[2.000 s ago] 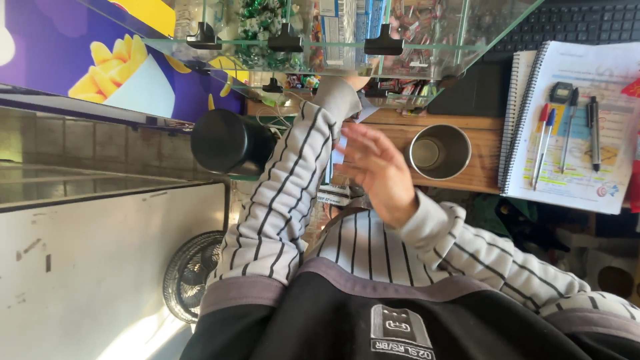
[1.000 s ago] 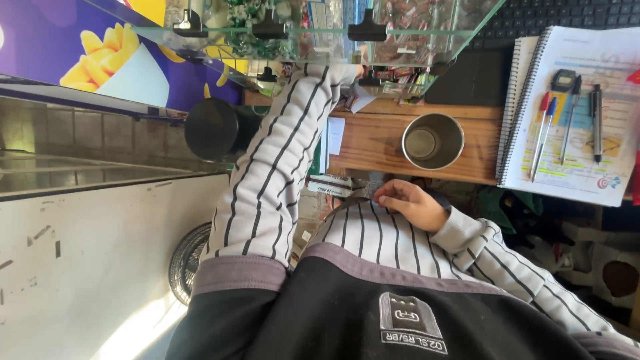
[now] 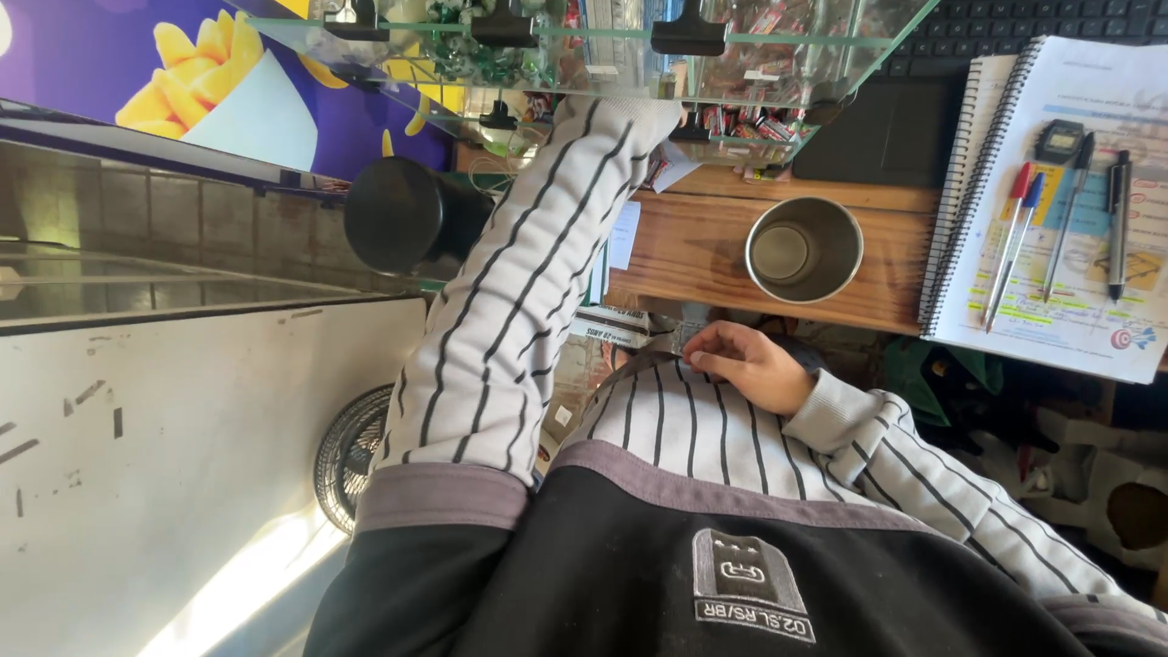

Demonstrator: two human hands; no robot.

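My left hand (image 3: 677, 117) reaches to the glass display case (image 3: 620, 87); only a sliver of skin shows past the striped sleeve (image 3: 538, 274), and what it touches is hidden. Several wrapped candies (image 3: 753, 123) lie in the case near it. My right hand (image 3: 753, 365) is low in front of my body, fingers curled, fingertips at the hem of my striped shirt (image 3: 693, 411); whether they pinch the cloth cannot be told. A metal cup (image 3: 805, 249) stands on the wooden desk (image 3: 693, 224) beyond it. A dark cylindrical container (image 3: 392, 216) is left of my left sleeve.
Black binder clips (image 3: 689, 35) grip the glass edges. At right, a spiral notebook (image 3: 1086, 347) bears several pens (image 3: 1117, 224) and a digital watch (image 3: 1060, 140), beside a laptop (image 3: 867, 137). A fan (image 3: 351, 456) stands low left, near a white panel (image 3: 182, 474).
My right hand has moved from beside my left forearm down to the shirt's hem. My left arm stays stretched toward the display case.
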